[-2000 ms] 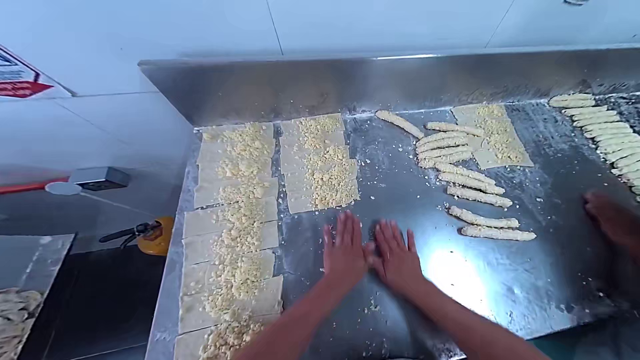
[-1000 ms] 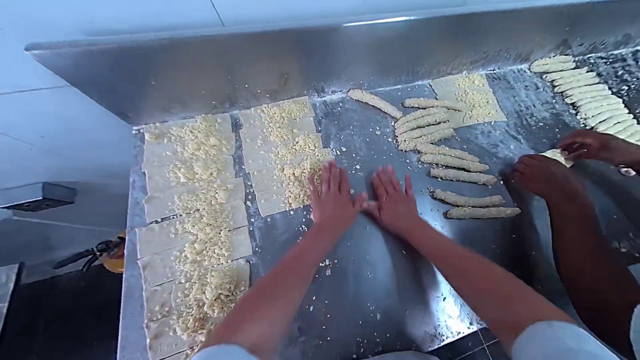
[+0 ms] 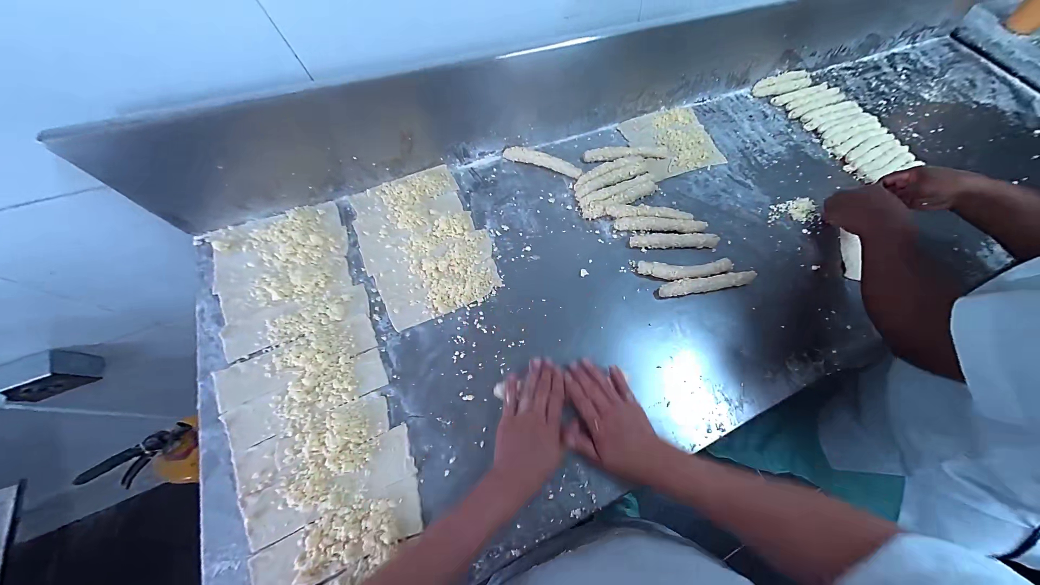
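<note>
My left hand [image 3: 532,418] lies palm down on the steel worktable [image 3: 569,325], its fingers nearly straight. Beside it, thumbs close together, my right hand [image 3: 609,414] is also flat, slightly blurred. A small pale end of dough [image 3: 499,391] shows at the left fingertips; whatever else is under the palms is hidden. Beyond the hands to the left, a short column of dough sheets [image 3: 382,260] carries crumbled cheese-like filling [image 3: 451,264]. A longer column of topped sheets [image 3: 244,390] runs along the left edge. Several crumb-coated dough rolls [image 3: 670,241] lie behind and to the right.
At right, a co-worker's hands [image 3: 894,199] are over a pale dough strip [image 3: 851,253], near a row of pale rolls [image 3: 845,126]. One topped sheet [image 3: 674,138] lies by the steel backsplash [image 3: 366,122]. Crumbs [image 3: 796,210] and flour dot the table. A yellow object [image 3: 179,459] stands lower left.
My hands have moved toward the table's front edge, away from the short column of sheets. The co-worker's hands have moved right, to the row of pale rolls. The view has shifted.
</note>
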